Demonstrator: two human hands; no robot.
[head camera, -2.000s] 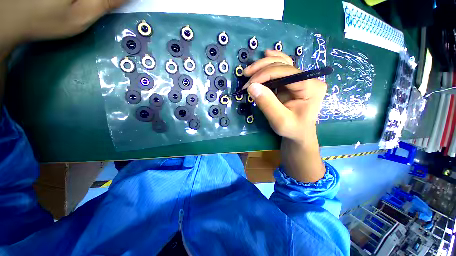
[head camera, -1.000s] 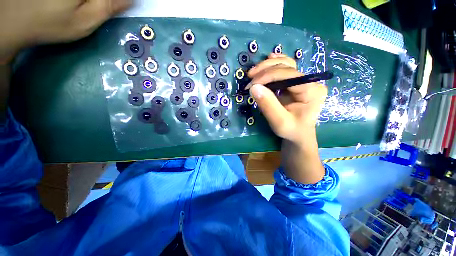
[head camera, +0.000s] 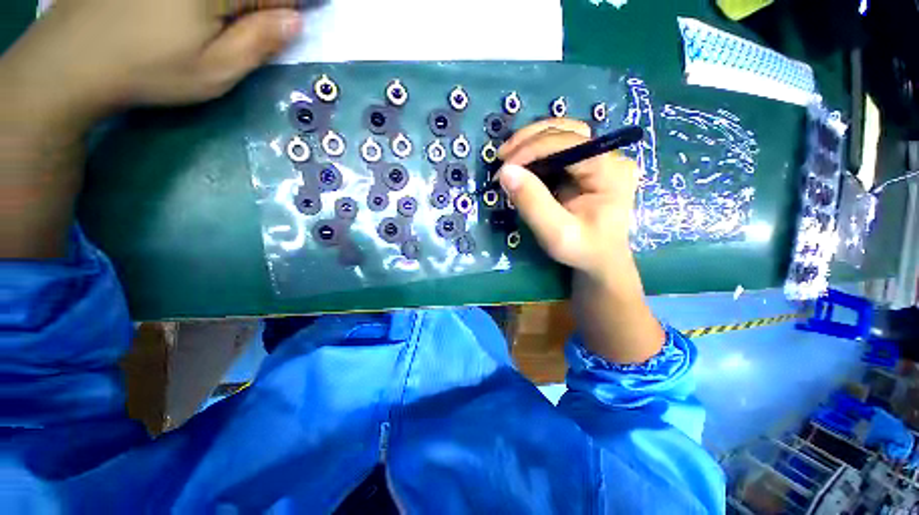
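My right hand (head camera: 576, 193) holds slim black tweezers (head camera: 586, 152), their tip down at the black round parts (head camera: 396, 176) near a pale ring (head camera: 464, 203). The parts stand in rows on a clear film (head camera: 282, 251), several with pale rings on top. My right hand hides some of the parts. My left hand (head camera: 151, 50), bare and cut off by the top edge, rests at the left end of a white strip (head camera: 433, 30) behind the film. Its fingertips are partly blurred.
A second clear sheet with silvery scraps (head camera: 695, 181) lies right of the film. Beyond it are a filled sheet (head camera: 818, 201) and a patterned blue-white strip (head camera: 746, 60). A yellow note (head camera: 744, 8) is at the back. A cardboard box (head camera: 202, 372) stands below the bench edge.
The film and parts appear shifted right and slightly down in view. My left hand reaches further right over the white strip. The tweezers stay in my right hand, their tip still among the parts.
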